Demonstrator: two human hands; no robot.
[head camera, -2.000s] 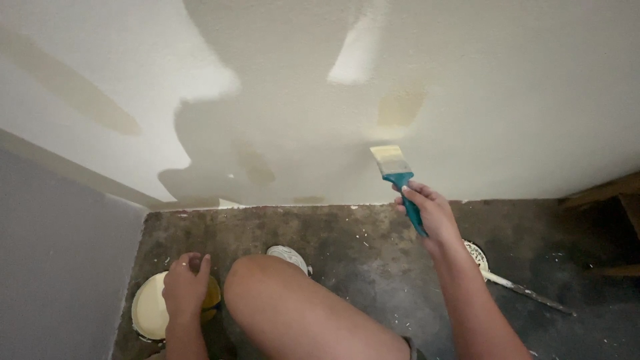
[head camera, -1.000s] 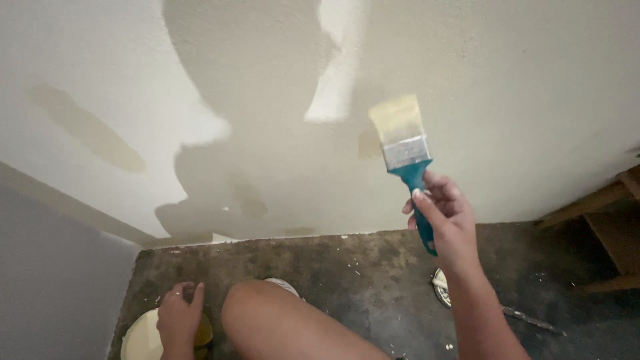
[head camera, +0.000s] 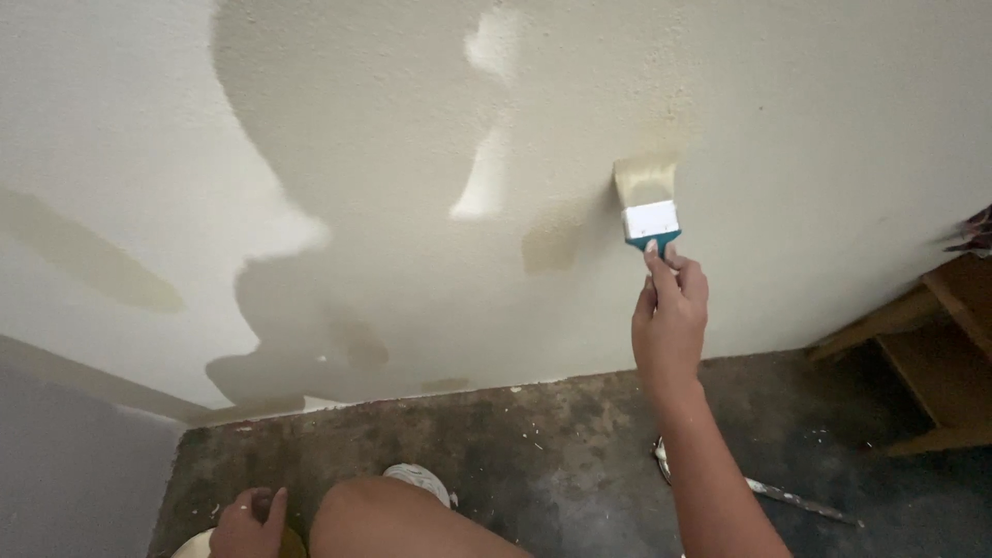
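Note:
My right hand (head camera: 673, 310) grips the teal handle of a flat paintbrush (head camera: 649, 203), whose pale yellow bristles press against the off-white wall (head camera: 759, 201). Around the bristle tips the wall has a faint yellowish smear. Left of the brush is a darker beige patch (head camera: 552, 239). At the lower left, my left hand (head camera: 249, 525) is beside a round container of pale yellow paint (head camera: 192, 545), partly cut off by the frame; its fingers are apart, and its lower part is out of view.
A white paint-marked round thing (head camera: 418, 482) lies behind my knee. On the stained concrete floor (head camera: 542, 465), a paint-spattered stick (head camera: 806, 504) extends from behind my right forearm. Wooden shelving (head camera: 930, 372) stands at the right. A grey wall (head camera: 70, 457) meets the floor at the left.
My right hand has raised the brush from low near the floor to higher on the wall, where its bristles now touch. My left hand stays by the container. The view has tilted up.

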